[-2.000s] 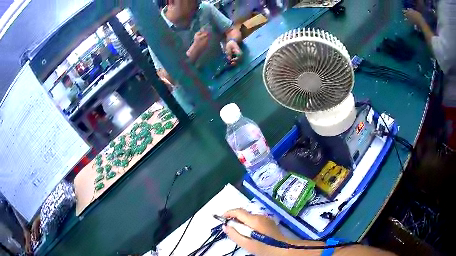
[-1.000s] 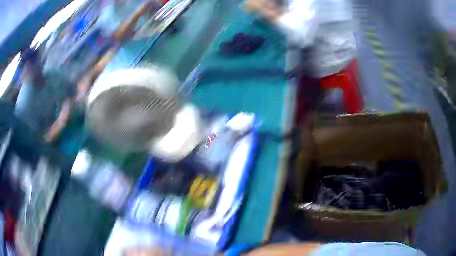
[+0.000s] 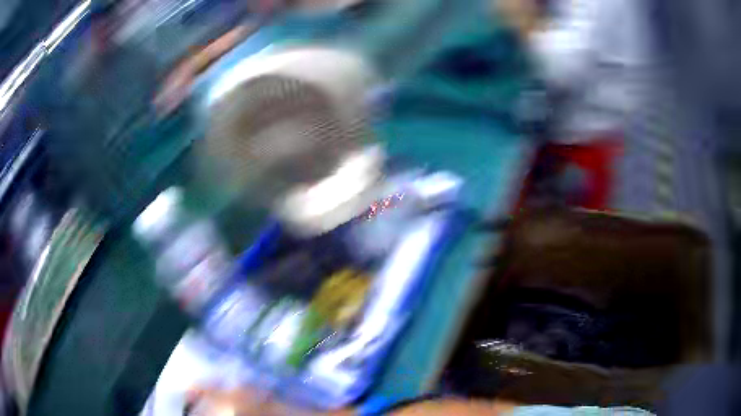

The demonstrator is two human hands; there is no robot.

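Observation:
The view is strongly blurred. My right hand (image 3: 268, 401) shows at the bottom edge over the white paper (image 3: 175, 378), cut off by the edge, with a blue band at the wrist and a light blue sleeve. Whether it holds anything cannot be made out. My left hand is out of the picture. The blue tray (image 3: 406, 313) is just above my right hand, with a blurred green packet (image 3: 307, 337) and a yellow sponge (image 3: 341, 297) in it.
A white desk fan (image 3: 337, 191) stands at the tray's back. A water bottle (image 3: 191, 260) is left of the tray. An open cardboard box (image 3: 634, 244) with dark contents is at the right, below a red stool (image 3: 605, 171). Blurred people are at the top.
The view has swung right from the paper, bringing the cardboard box in; over the last second it shifted slightly back. The soldering iron, earlier in my right hand, no longer shows.

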